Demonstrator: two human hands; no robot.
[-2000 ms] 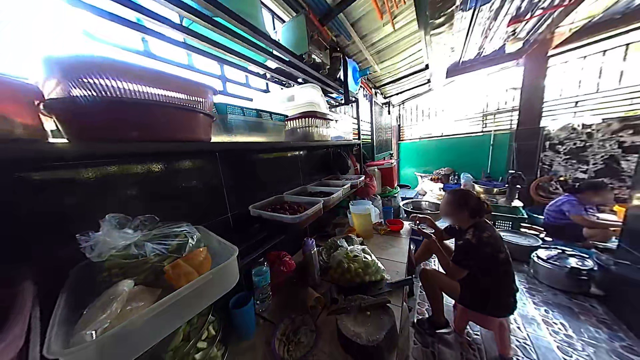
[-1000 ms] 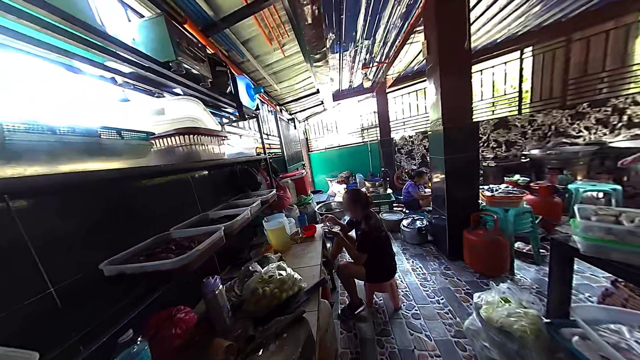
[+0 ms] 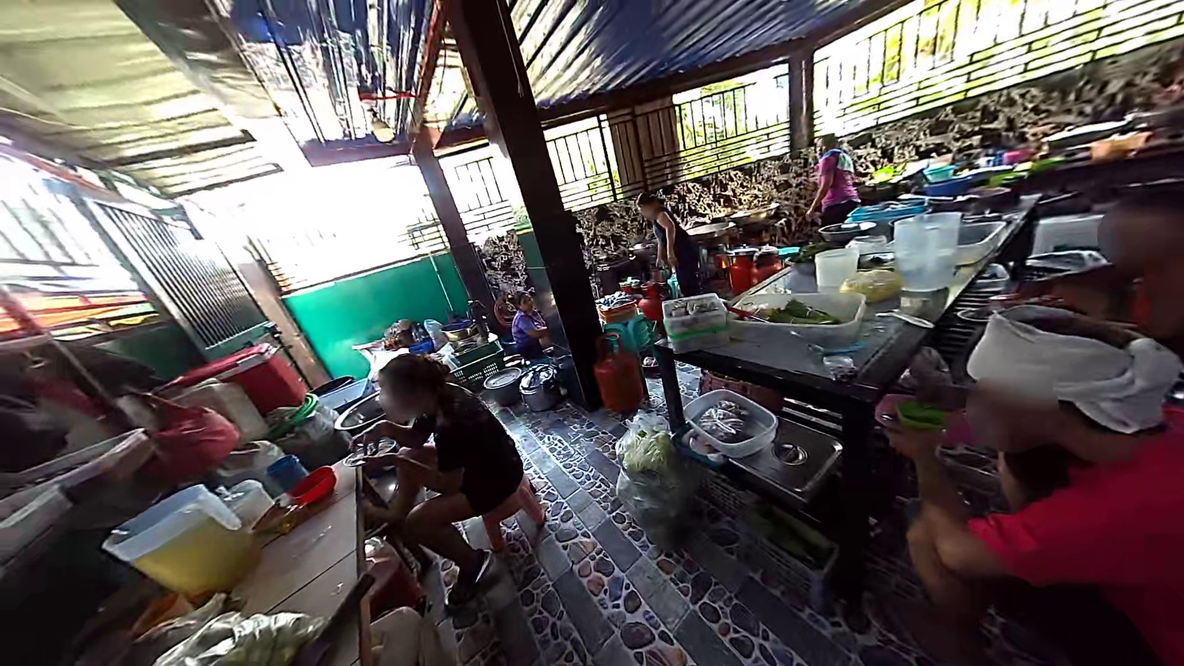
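Neither my left hand nor my right hand shows in the head view, so what they hold is hidden. At the lower left, a plastic pitcher of yellow liquid (image 3: 190, 546) stands on a tiled counter (image 3: 310, 564). A red bowl (image 3: 314, 485) and a blue cup (image 3: 287, 472) are beyond it. A clear plastic bag (image 3: 242, 638) lies at the counter's near end. To the right, a dark table (image 3: 786, 356) bears a plastic tray of green leaves (image 3: 805, 319), a tall translucent pitcher (image 3: 927, 250) and lidded containers (image 3: 696, 319).
A person in black (image 3: 472, 453) sits on a stool by the counter. Another in red (image 3: 1082, 546), with a white head cloth, holds a green bowl (image 3: 921, 414) at the right. Several people are farther back. A pillar (image 3: 546, 203), an orange gas cylinder (image 3: 619, 379) and a bag of vegetables (image 3: 652, 472) stand on the patterned floor.
The view has swung far to the right. The large table and the person in red with the white head cloth have come into sight.
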